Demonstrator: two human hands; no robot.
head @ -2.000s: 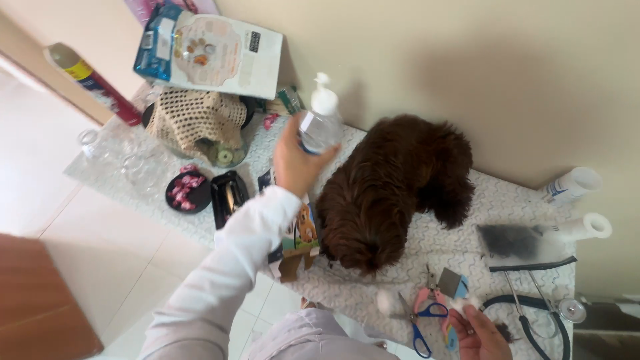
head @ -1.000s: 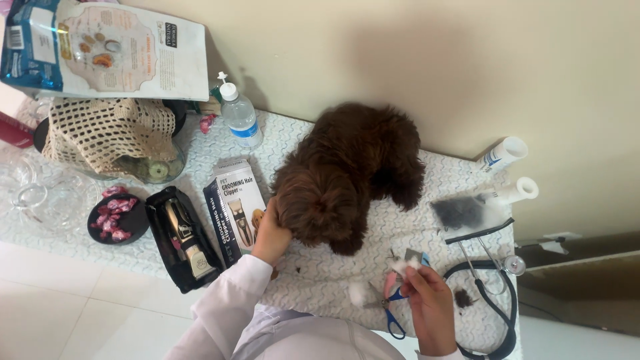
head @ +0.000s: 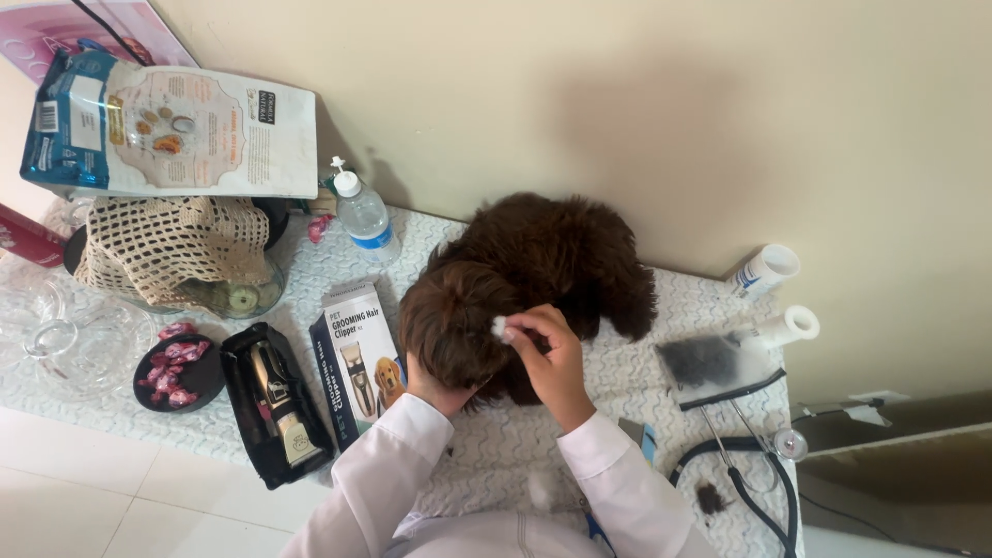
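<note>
A curly dark brown dog [head: 542,248] is on the covered table against the wall, its head to the left. My left hand [head: 435,387] cups the lower side of the dog's head, its fingers partly hidden under the fur. Between thumb and fingertips my right hand [head: 549,353] pinches a small white cotton piece [head: 500,327] at the side of the head. Another cotton ball [head: 542,490] lies near my body, beside partly hidden blue-handled scissors [head: 597,535]. A clear bottle with a white spout [head: 366,221] stands left of the dog.
Left are a clipper box [head: 358,356], a hair clipper in a black case [head: 279,403], a bowl of wrapped sweets [head: 180,372], glassware [head: 93,341], a crocheted cover [head: 174,248] and a food bag [head: 178,128]. Right are a stethoscope [head: 725,449], a bag of dark hair [head: 701,360] and a white container [head: 767,271].
My left hand has released the bottle, which now stands on the table, and holds the dog's head. My right hand has moved from above the scissors up to the head with the cotton.
</note>
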